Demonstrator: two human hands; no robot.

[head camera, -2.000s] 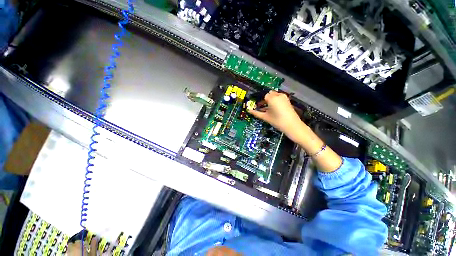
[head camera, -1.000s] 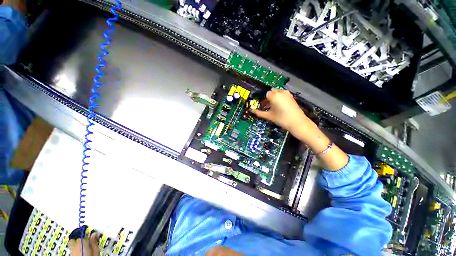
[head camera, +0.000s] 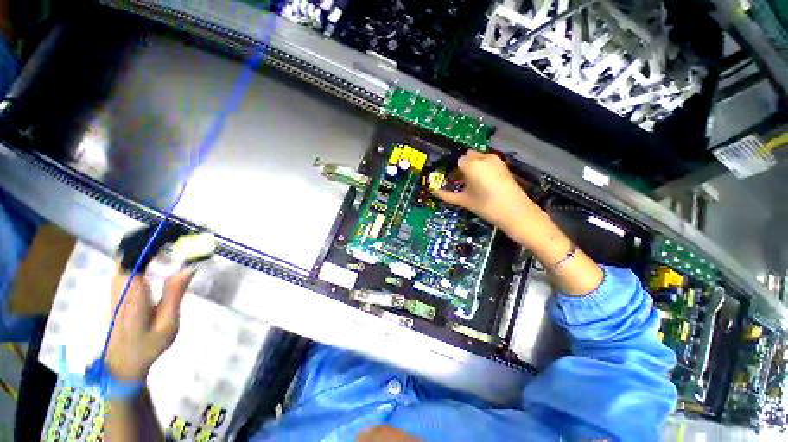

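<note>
A green circuit board (head camera: 423, 229) crowded with parts lies in a dark carrier (head camera: 333, 250) on the conveyor. My right hand (head camera: 486, 186) reaches over the board's far side, fingers closed around a yellow-and-black component (head camera: 437, 181) at the board; whether it is seated cannot be seen. My left hand (head camera: 145, 319) is raised over the near rail, blurred, holding a pale yellow-and-black component (head camera: 192, 249) at its fingertips. A light-blue strap (head camera: 112, 380) is on my left wrist. A white tray (head camera: 65, 414) with rows of yellow-black parts is at lower left.
A coiled blue cord (head camera: 203, 147) crosses the left side. A narrow green side board (head camera: 436, 116) lies along the far rail. Black bins with white strips (head camera: 596, 65) and small dark parts (head camera: 406, 30) stand beyond. More boards (head camera: 683, 319) are at right. Another person's blue sleeve shows at far left.
My left hand has risen from the tray towards the near rail with a component, and the blue cord has swung. My right hand has stayed at the same spot on the board.
</note>
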